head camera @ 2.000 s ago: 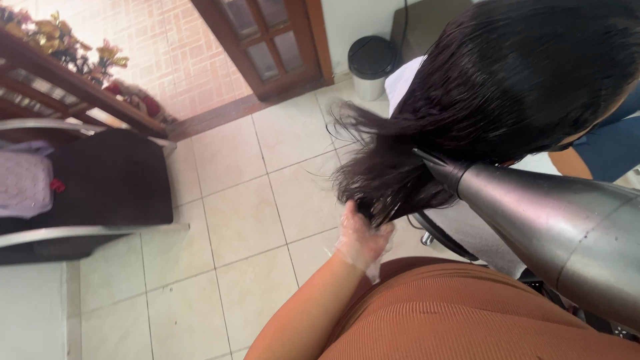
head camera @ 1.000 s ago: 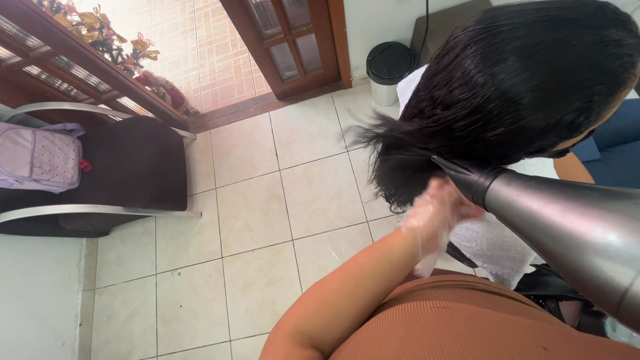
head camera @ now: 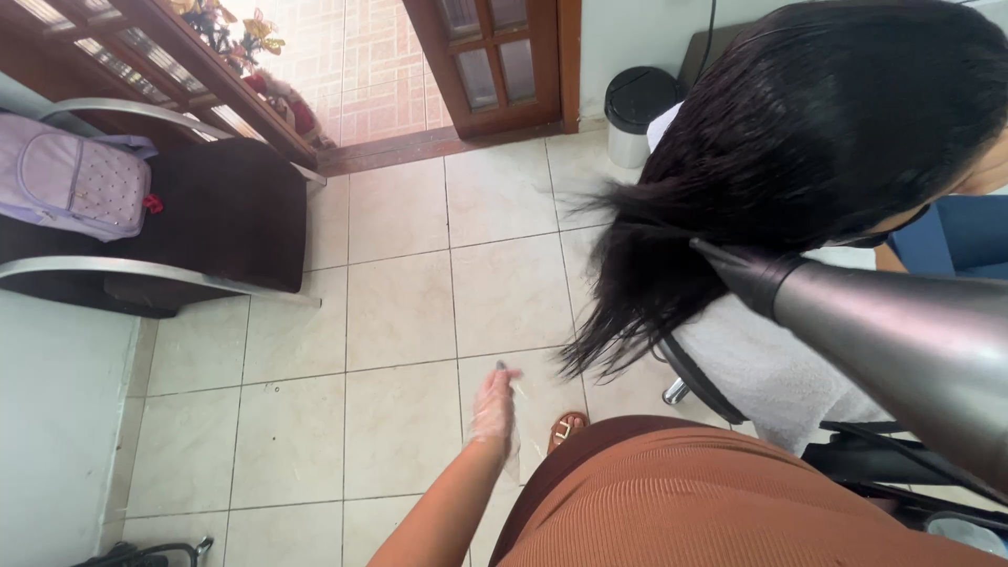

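Note:
A hair dryer (head camera: 898,331) with a narrow dark nozzle comes in from the right, its tip against the dark, damp-looking hair (head camera: 756,142) of a seated person. The hair ends fan out to the left of the nozzle. My left hand (head camera: 494,405), in a thin clear plastic glove, is away from the hair, below and left of its ends, over the floor tiles. Its fingers are close together, and whether they hold anything is unclear. My right hand is out of view. A white towel (head camera: 764,362) lies below the hair, over the chair.
At the left a lilac backpack (head camera: 87,177) rests on a dark chair (head camera: 236,213) with metal arms. A black-lidded bin (head camera: 642,102) stands by the wall, near the wooden door (head camera: 504,63). A sandaled foot (head camera: 567,429) shows beside my rust-brown top. Something blue is at the right.
My left hand was at the hair ends, then close to the nozzle. Now it is down and to the left, apart from the hair. The dryer's nozzle stays at the hair.

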